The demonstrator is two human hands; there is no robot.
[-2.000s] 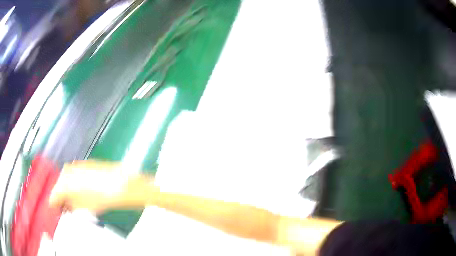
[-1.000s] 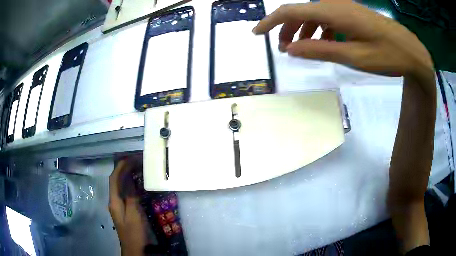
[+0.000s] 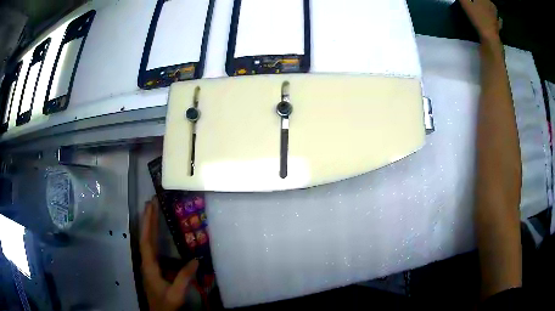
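Black phone middle frames (image 3: 268, 64) lie on the bright white infeed belt (image 3: 359, 36); the two nearest are cut off by the top edge. A dark phone-like slab (image 3: 193, 221) with rows of pink-purple squares lies low at the left, its upper end partly under the cream guide plate (image 3: 237, 140). My left hand (image 3: 161, 273) is at its lower left, fingers along its left side and thumb at its lower end; whether it grips is unclear. My right hand (image 3: 485, 17) is small at the top right, beyond the belt's end, its fingers partly cut off.
White foam sheet (image 3: 316, 243) covers the near ledge and extends right under my right forearm. Dark screws (image 3: 284, 108) sit in the plate's slots. A silver bracket (image 3: 429, 114) is at the plate's right end. A clear-wrapped round item (image 3: 61, 197) and a bright display (image 3: 13, 246) are at left.
My right hand has moved from above the belt frames to the far top right. My left hand sits lower on the slab, showing more of it. The view has shifted, with belt and plate higher.
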